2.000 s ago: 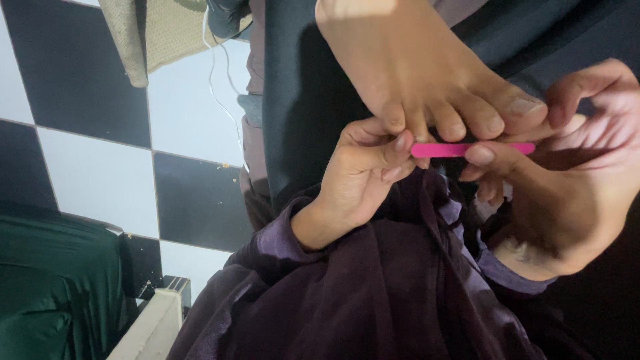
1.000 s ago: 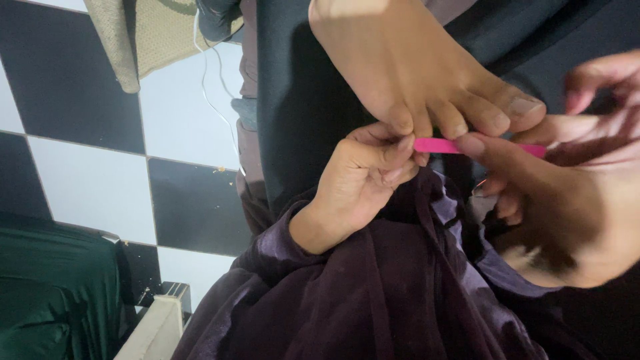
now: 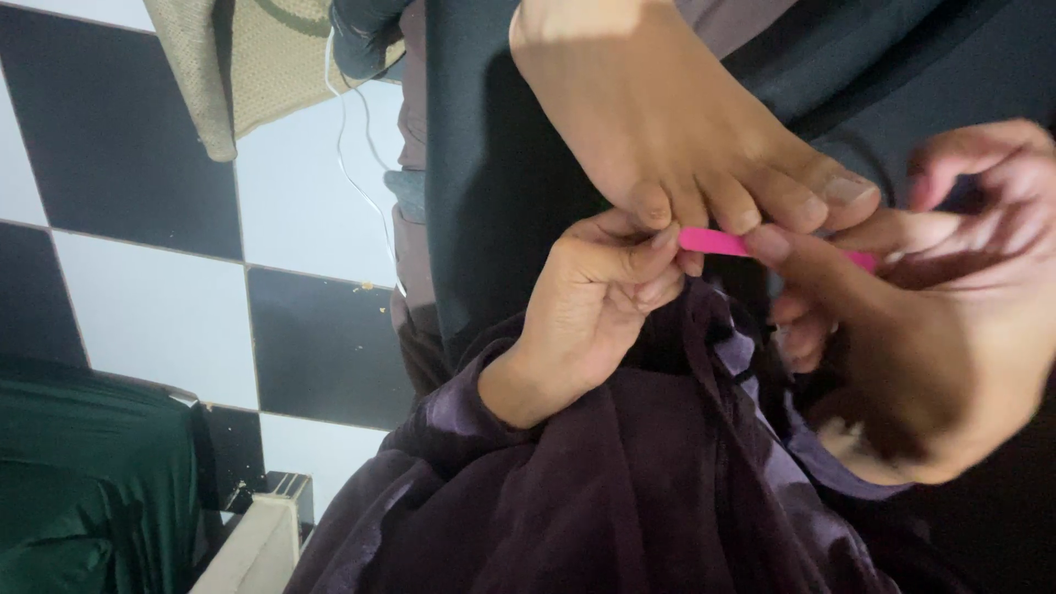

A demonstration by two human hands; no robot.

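A bare foot [image 3: 668,115] comes down from the top, its toes toward my hands. My right hand [image 3: 932,305] grips a pink nail file [image 3: 714,242] between thumb and fingers, just below the toes. The file's rounded left end is near the small toes, and its other end shows beyond my right thumb. My left hand [image 3: 590,301] has its thumb and fingertips closed at the smallest toes, close to the file's left end; its fingertips seem to pinch a toe, though the tip of that toe is hidden.
Dark fabric [image 3: 495,165] lies under and behind the foot. To the left are black and white floor tiles [image 3: 157,318], a beige woven mat [image 3: 272,66] and a white cable [image 3: 355,181]. Green cloth [image 3: 91,470] and a pale furniture edge [image 3: 256,544] stand at the lower left.
The pink file has tilted, its right end now lower than its left. My right hand has shifted slightly with it, while my left hand stays at the small toes.
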